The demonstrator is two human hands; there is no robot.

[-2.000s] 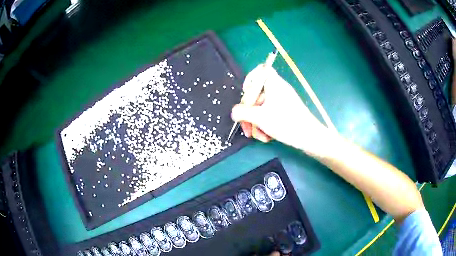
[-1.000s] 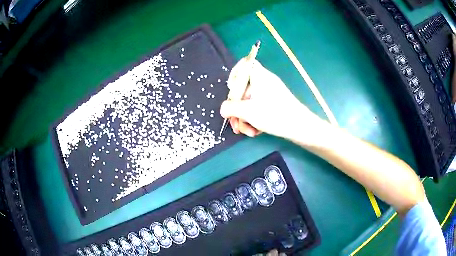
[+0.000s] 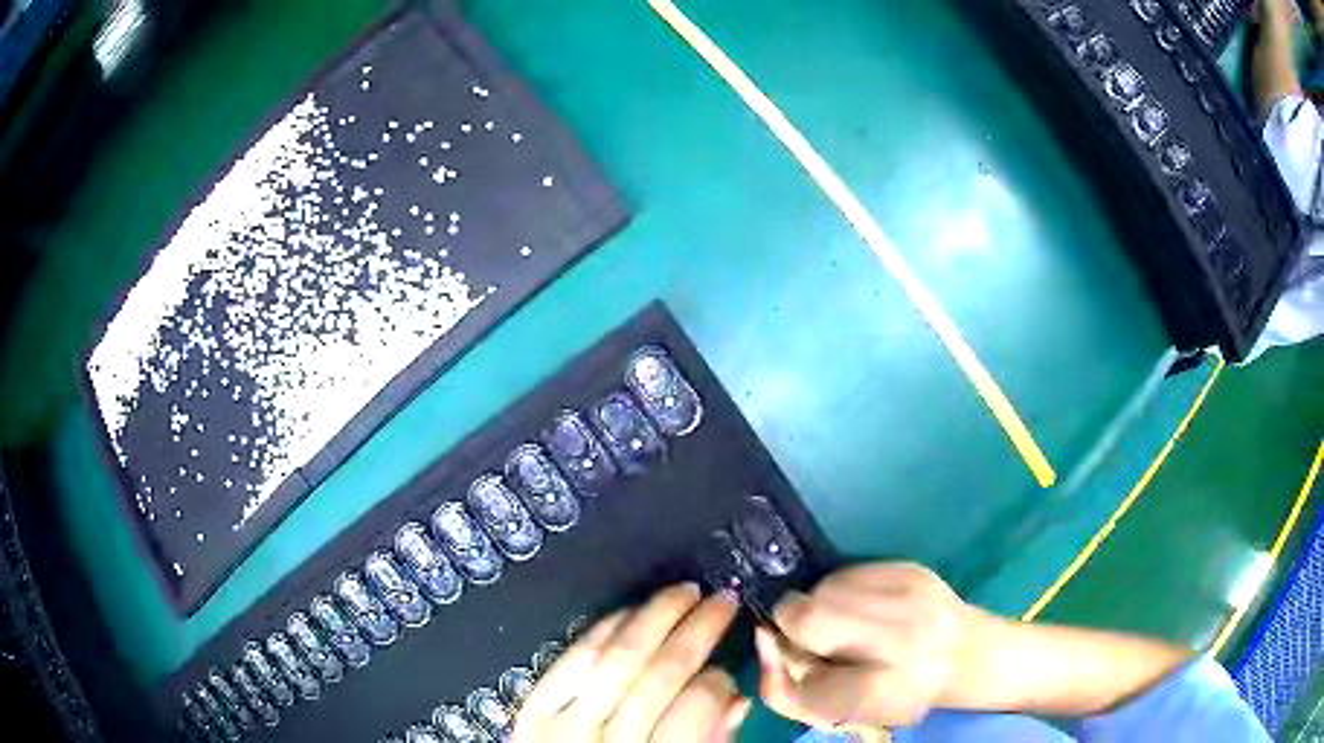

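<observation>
A long black workpiece tray [image 3: 610,544] holds two rows of glossy oval pieces. My right hand [image 3: 879,646] is at the tray's right end, fingers closed on the tweezers [image 3: 755,607], whose dark thin tip points at the lower row. My left hand [image 3: 639,675] is beside it, cut off by the bottom edge, fingertips at the ovals near the tweezers' tip. Whether it holds a piece cannot be told. The loose-parts tray [image 3: 501,273] lies beyond, scattered with tiny white parts [image 3: 312,290].
A neighbouring tray of ovals [image 3: 1162,145] stands at the upper right. Another person's hand [image 3: 1278,58] and pale sleeve show at the right edge. A yellow tape line [image 3: 871,232] crosses the green bench. Another dark tray is at the left edge.
My right hand has moved from the loose-parts tray down to the workpiece tray. My left hand has come further into view beside it. The view has shifted, so both trays appear higher and further left.
</observation>
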